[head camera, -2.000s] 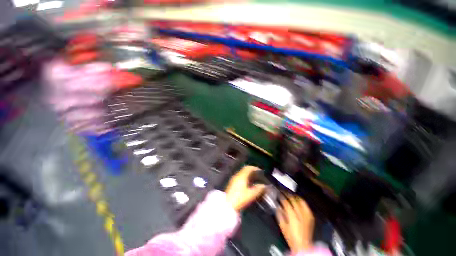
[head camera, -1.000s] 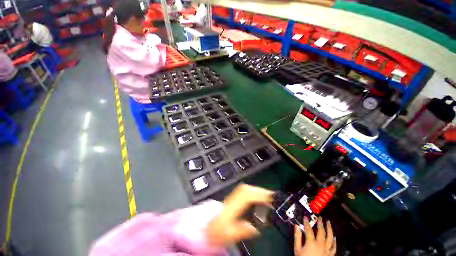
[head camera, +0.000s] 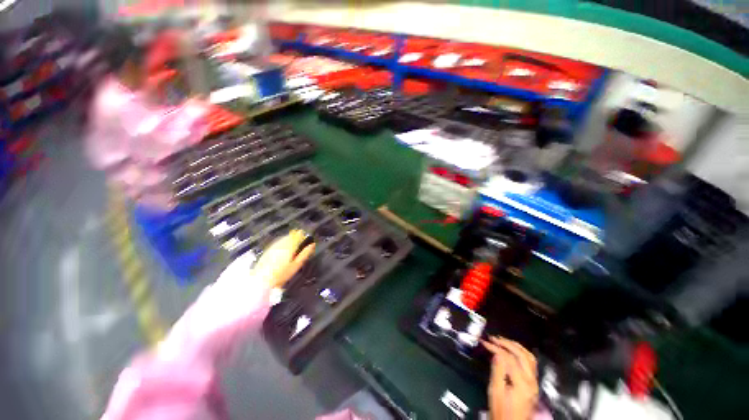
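Observation:
My left hand (head camera: 283, 261) is over the foam tray (head camera: 379, 267) of dark watch units, fingers at a pocket in its middle. A dark unit shows at its fingertips, but blur hides whether it is gripped. My right hand (head camera: 512, 379) rests beside the clamp fixture, fingertips near the right edge of the white-outlined fixture nest (head camera: 457, 323). The red ribbed toggle clamp handle (head camera: 475, 285) is over the nest's back edge. A small pale part (head camera: 452, 402) lies on the green bench before the fixture.
A second tray (head camera: 238, 156) lies beyond, near a person in pink (head camera: 140, 123). A power supply (head camera: 446, 190) and blue box (head camera: 542, 225) stand behind the fixture. Another red handle (head camera: 642, 369) is at the right. Red bins (head camera: 526, 78) line the shelf behind.
My left hand has moved left from beside the fixture to over the tray. My right hand stays by the fixture. The view has swung and blurred.

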